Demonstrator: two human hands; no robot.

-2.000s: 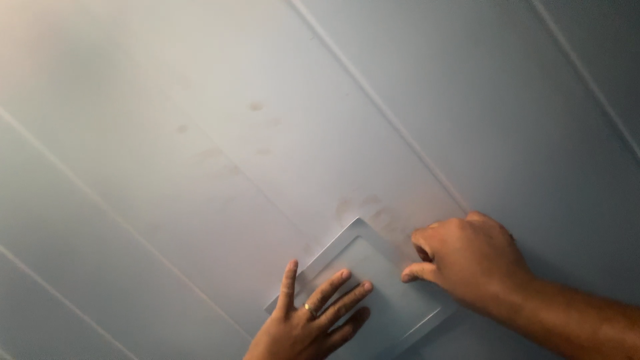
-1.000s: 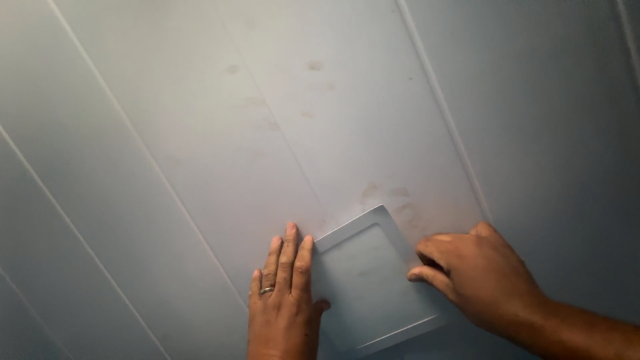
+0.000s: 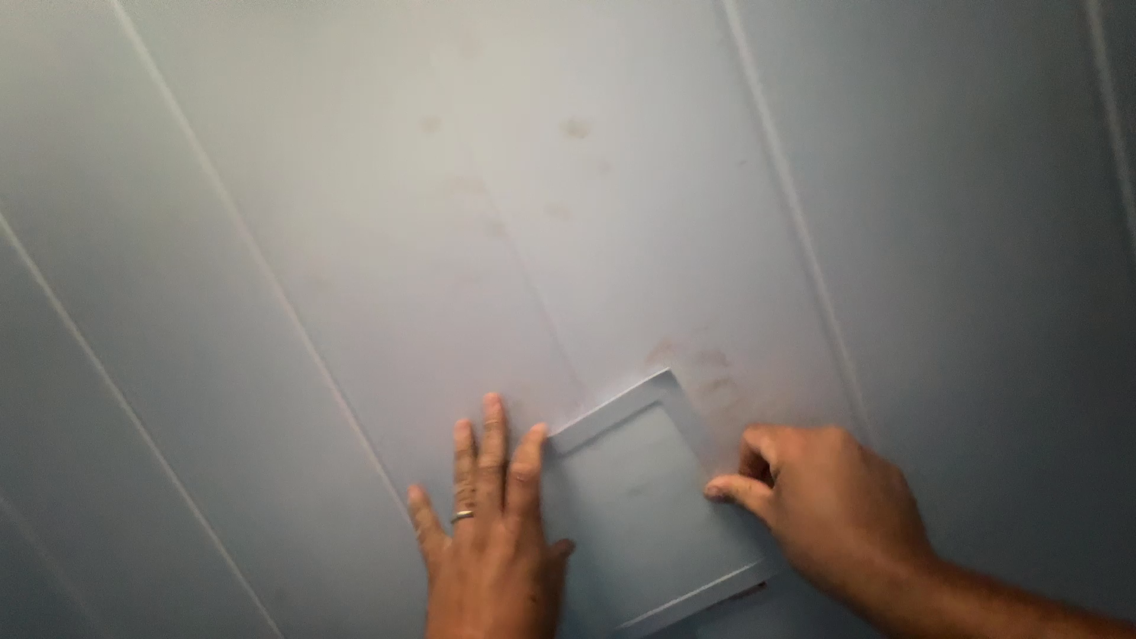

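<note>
A square white panel with a raised frame, like a flat light fitting, lies against a pale panelled surface at the lower middle of the head view. My left hand, with a ring on one finger, rests flat with fingers spread on the surface along the panel's left edge, its thumb over the frame. At the panel's right edge is my right hand, its fingers curled and the thumb on the frame's side; it seems to pinch that edge. A thin dark reddish strip shows under the lower edge.
Long parallel seams run slantwise across the panelled surface. Brownish smudges mark it above the square panel and near its top corner. The right side and lower corners are in shade.
My left hand has moved from the face of the square panel to its left edge, and its fingers have spread since a second ago. My right hand stays at the right edge. The view has turned.
</note>
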